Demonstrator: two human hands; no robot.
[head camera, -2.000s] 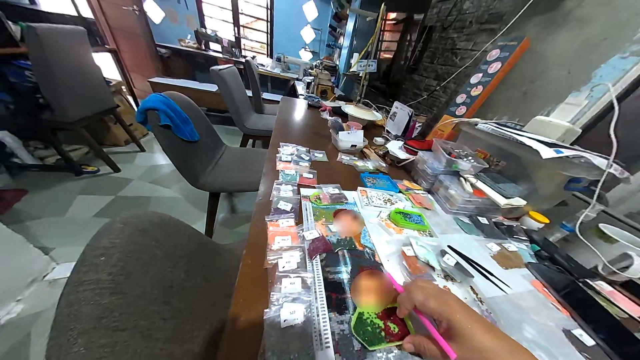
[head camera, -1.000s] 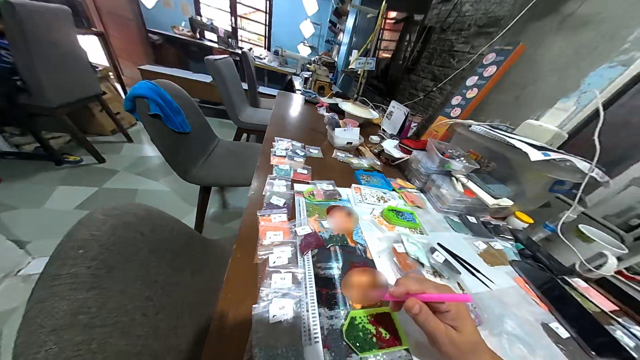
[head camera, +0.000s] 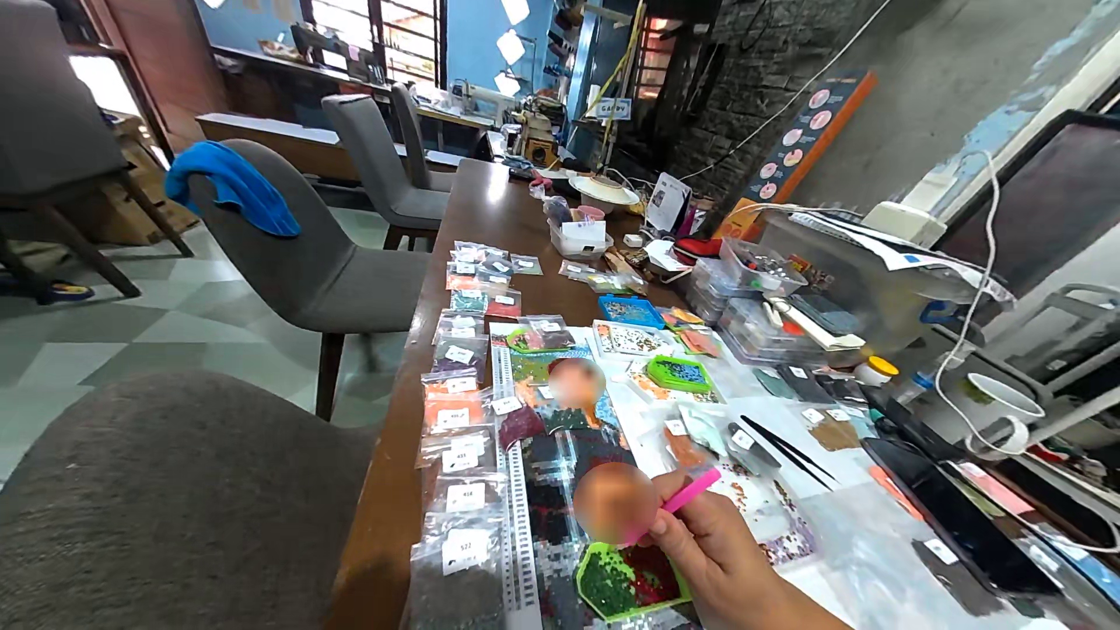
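Observation:
My right hand grips a pink applicator pen between thumb and fingers, its lower end over the diamond painting canvas. Just below the pen, a green-rimmed tray holds dark green and dark red beads. Two blurred round patches cover parts of the canvas picture. A small bag of dark red beads lies on the canvas by a white strip of squares. Farther up stands a green tray with blue beads. My left hand is out of view.
Labelled bead bags line the table's left edge. Black tweezers, a dark phone-like device and a white tray of mixed beads lie at right. Behind are a blue tray and clear plastic boxes. Grey chairs stand left.
The pink pen lay almost level in my right hand a second ago; now it slants, with its lower end near the green-rimmed tray.

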